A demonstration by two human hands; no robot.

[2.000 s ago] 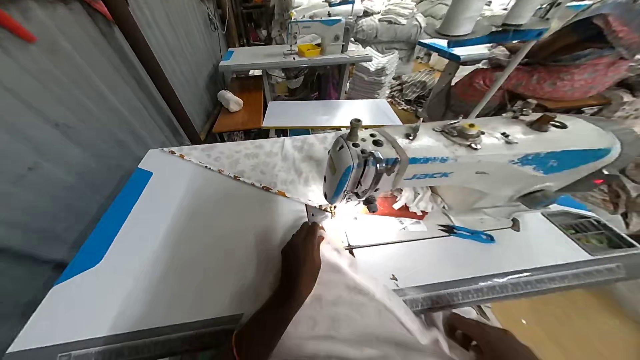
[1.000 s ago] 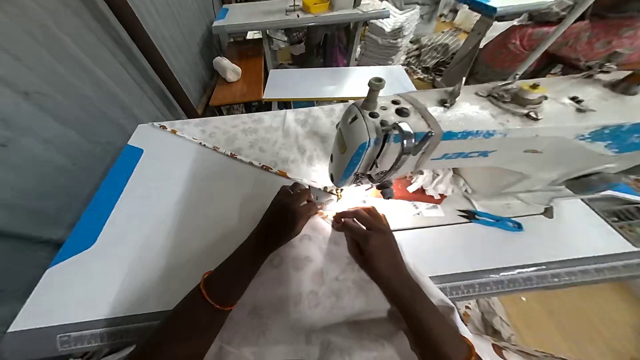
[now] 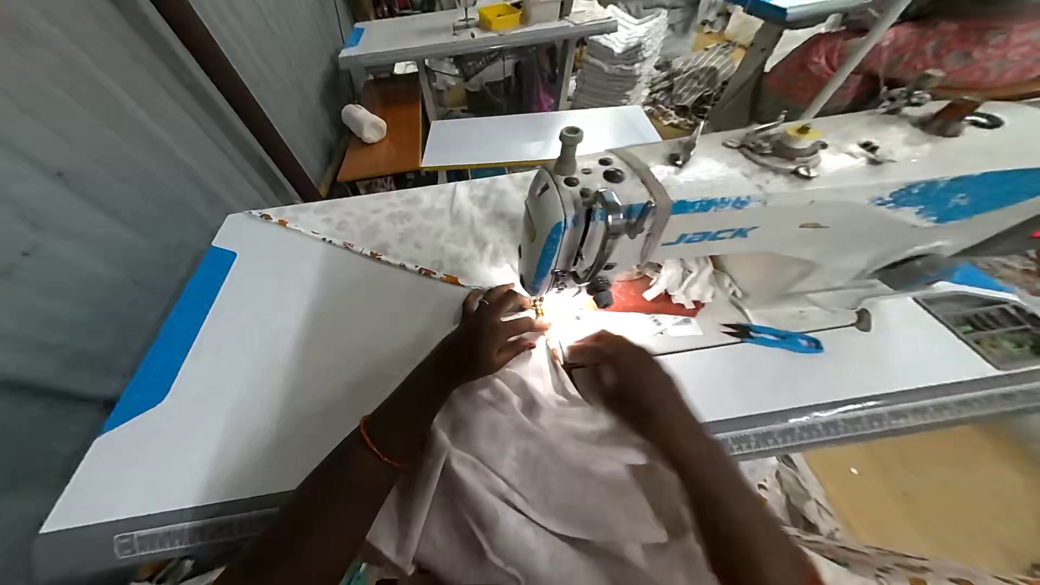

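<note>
A white JACK sewing machine (image 3: pixel 601 219) stands over the table, its lamp lighting the needle area. Pale printed fabric (image 3: pixel 422 219) with a patterned edging strip (image 3: pixel 366 252) lies behind and left of the needle, and more of the cloth (image 3: pixel 544 479) hangs in folds toward me. My left hand (image 3: pixel 500 329) presses on the fabric just left of the presser foot, fingers spread. Right and nearer to me, my right hand (image 3: pixel 613 370), blurred, pinches the cloth edge. Blue thread snips (image 3: pixel 776 338) lie on the table to the right.
White cloth scraps (image 3: pixel 686 280) and a red piece (image 3: pixel 642 299) lie under the machine arm. A ruler strip (image 3: pixel 877 422) runs along the table's front edge. Behind stand a wooden bench (image 3: pixel 382 150) with a white roll, another sewing table (image 3: pixel 487 41) and stacked cloth (image 3: pixel 621 61).
Two seconds ago my right hand was low at the right, away from the needle; a second ago it was beside the presser foot. Now it is slightly nearer to me, with the cloth edge.
</note>
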